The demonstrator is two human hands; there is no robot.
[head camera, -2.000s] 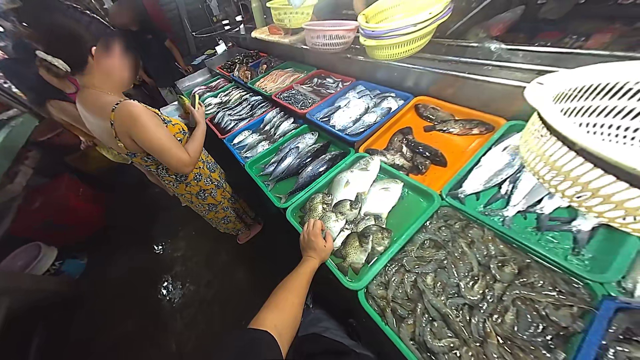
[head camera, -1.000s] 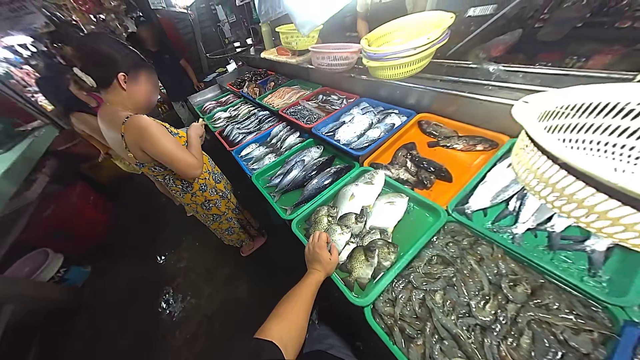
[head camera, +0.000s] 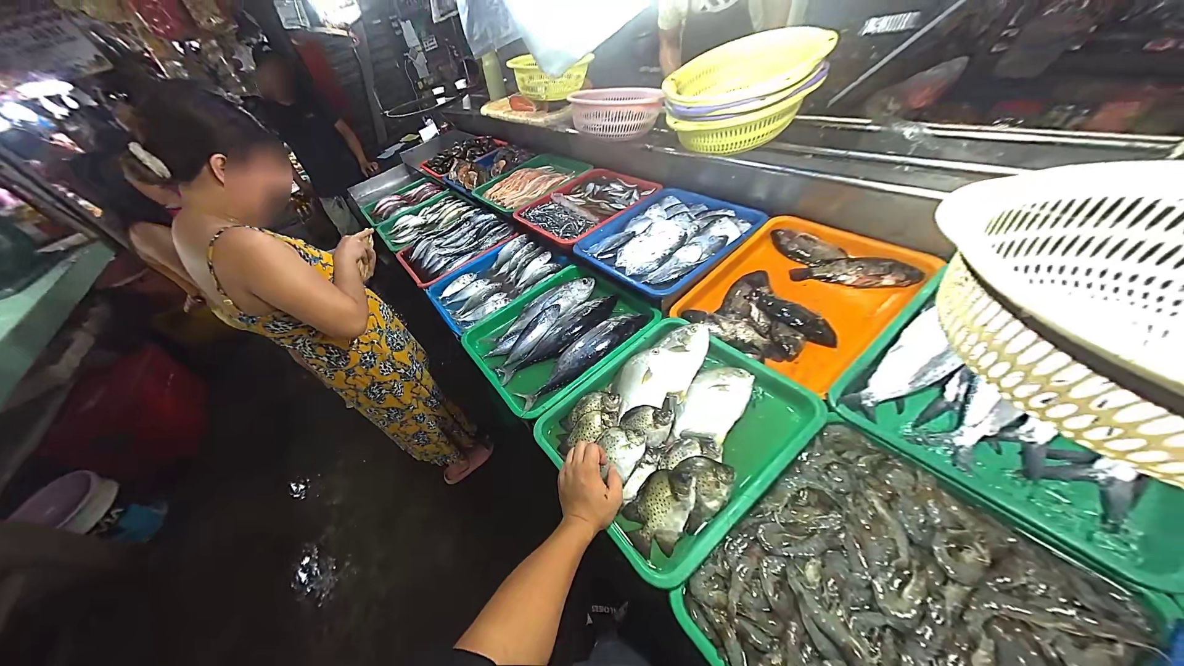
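My left hand (head camera: 589, 486) reaches in from the bottom, palm down with curled fingers, at the near-left rim of a green plastic tray (head camera: 786, 453). Its fingertips touch or lie just beside a small silvery fish (head camera: 622, 451); whether they grip it is unclear. Around it in the tray are several spotted fish (head camera: 664, 507), with larger pale flat fish (head camera: 717, 402) behind them. Gray shrimp (head camera: 888, 564) fill the tray to the right. Farther left, a green tray holds dark-backed fish (head camera: 592, 350). My right hand is not in view.
An orange tray (head camera: 865, 319) of dark fish and a blue tray (head camera: 751, 222) adjoin. White baskets (head camera: 1054, 370) overhang the right side; yellow baskets (head camera: 740, 134) stand on the metal ledge. A person in a yellow floral dress (head camera: 388, 379) stands left by the trays, on a wet dark floor (head camera: 370, 555).
My left hand remains at the near-left edge of the same fish tray. The view has shifted slightly, showing more of the area behind the ledge.
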